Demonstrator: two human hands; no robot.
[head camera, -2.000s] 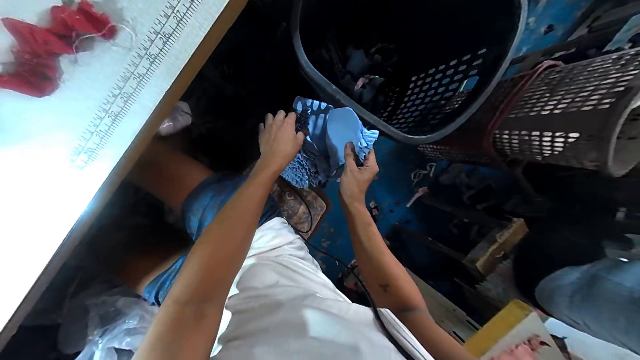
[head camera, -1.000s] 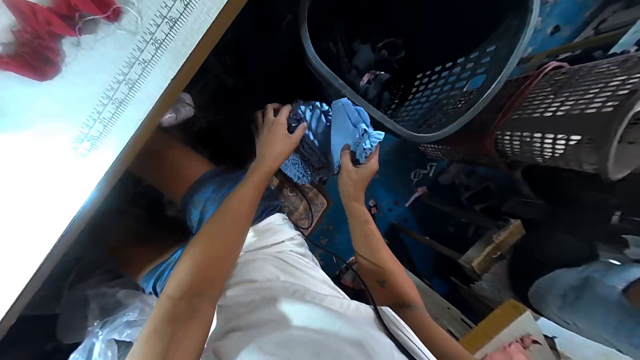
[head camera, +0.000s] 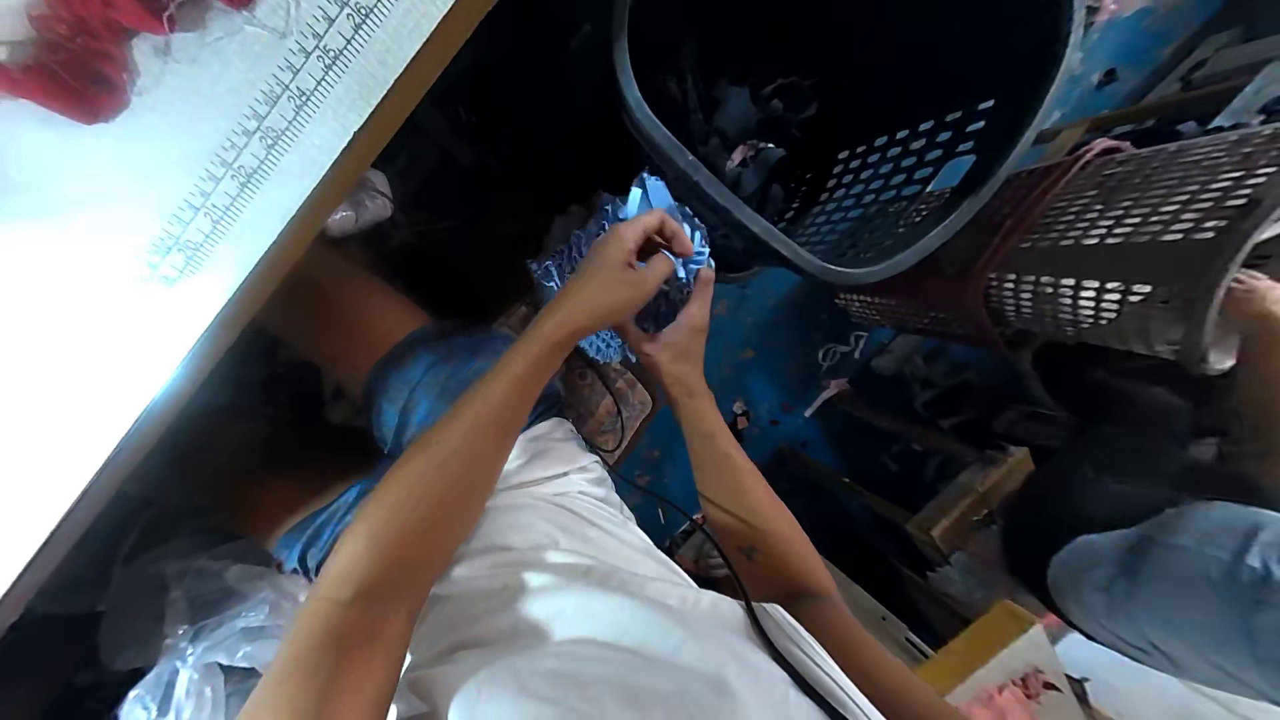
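A bundle of blue fabric pieces (head camera: 590, 255), dark and light blue with gathered or frilly edges, lies between my hands beside the rim of a dark plastic basket. My right hand (head camera: 680, 335) is wrapped round its lower right side and holds it from below. Over the top of the bundle, my left hand (head camera: 630, 265) has its thumb and fingers curled at the light blue strips; whether they pinch a strip is hard to tell. The fingers hide part of the fabric.
The dark basket (head camera: 720, 200) holds some cloth scraps. A grey perforated basket (head camera: 1100, 240) lies right of it, with another person's hand (head camera: 1255, 300) at its rim. At left stands a white table (head camera: 230, 290) with a printed ruler scale and red fabric (head camera: 85, 70). Scraps lie on the blue floor (head camera: 770, 340).
My left hand has moved from the bundle's left side onto its top. The bundle has been turned or folded in my hands. Another person's hand now shows at the grey basket's rim.
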